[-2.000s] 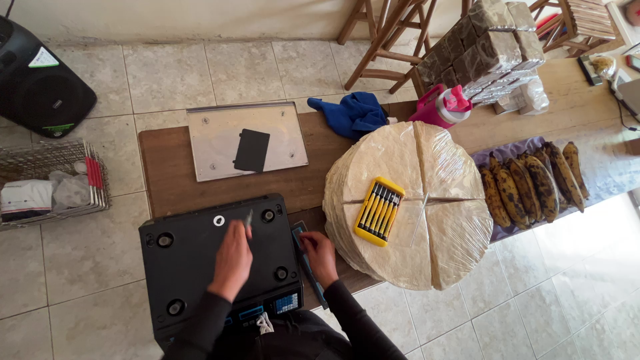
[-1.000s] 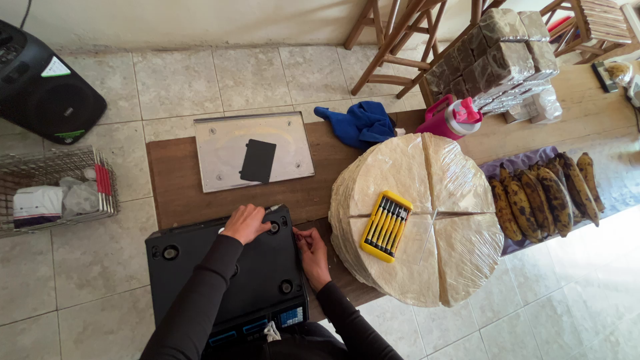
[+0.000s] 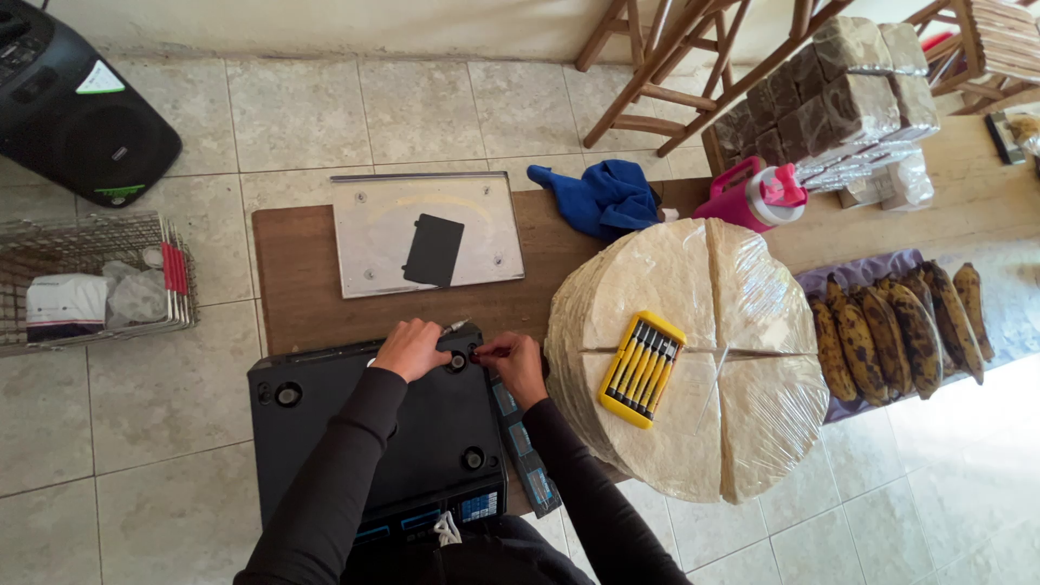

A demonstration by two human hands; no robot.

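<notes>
A black electronic scale body (image 3: 341,439), its round feet facing up, lies at the bench's front edge. My left hand (image 3: 413,351) rests on its far right corner beside a foot; a thin metallic thing sticks out past the fingers, and the grip is partly hidden. At the same corner, my right hand (image 3: 513,364) pinches a small dark reddish thing. A dark battery cover (image 3: 434,250) lies on the metal plate (image 3: 349,244) behind the scale. The yellow case of precision screwdrivers (image 3: 642,370) sits on the wrapped stack of flat rounds (image 3: 650,447), right of my right hand.
A blue cloth (image 3: 609,199) and a pink tumbler (image 3: 751,199) stand behind the rounds. Plantains (image 3: 877,341) and wrapped brown blocks (image 3: 845,89) are at the right. A wire basket (image 3: 179,276) and a black speaker (image 3: 89,122) are at the left, wooden stools (image 3: 666,97) at the back.
My left hand has gone from the middle of the scale to its far right corner. My right hand has moved from the scale's right side up to that same corner.
</notes>
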